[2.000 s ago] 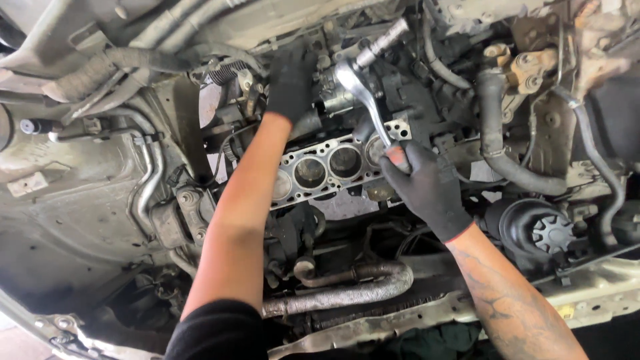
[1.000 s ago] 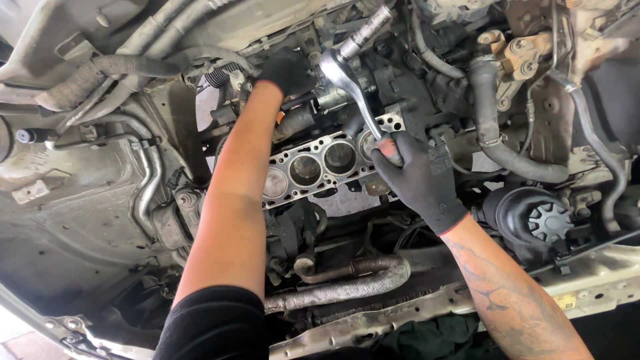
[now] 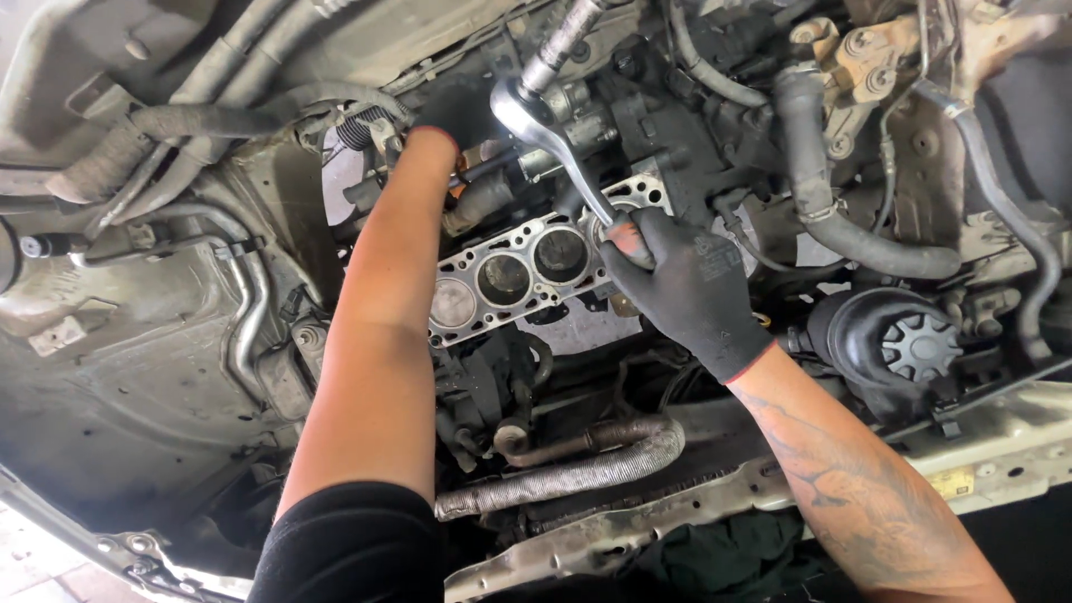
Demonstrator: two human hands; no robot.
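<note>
My right hand (image 3: 687, 280), in a dark work glove, grips the handle of a chrome ratchet wrench (image 3: 569, 159). An extension bar (image 3: 559, 48) is fitted on the ratchet head and points up and to the right. Below the ratchet lies the bare top of an engine block (image 3: 548, 295) with its round cylinder bores; my right hand covers part of its right end. My left hand (image 3: 459, 107), also in a dark glove, reaches down behind the block beside hoses and a metal housing (image 3: 578, 134). Its fingers are lost against the dark parts, so whether they hold anything is hidden.
A thick rubber hose (image 3: 808, 151) curves down at the right, near a black round reservoir with a ribbed cap (image 3: 919, 347). A corrugated metal pipe (image 3: 586, 477) runs below the block, above the car's front crossmember (image 3: 703, 512). Hoses and pipes line the left side.
My left hand has moved a little within the area behind the block. My right hand keeps its hold on the ratchet. The view has shifted slightly.
</note>
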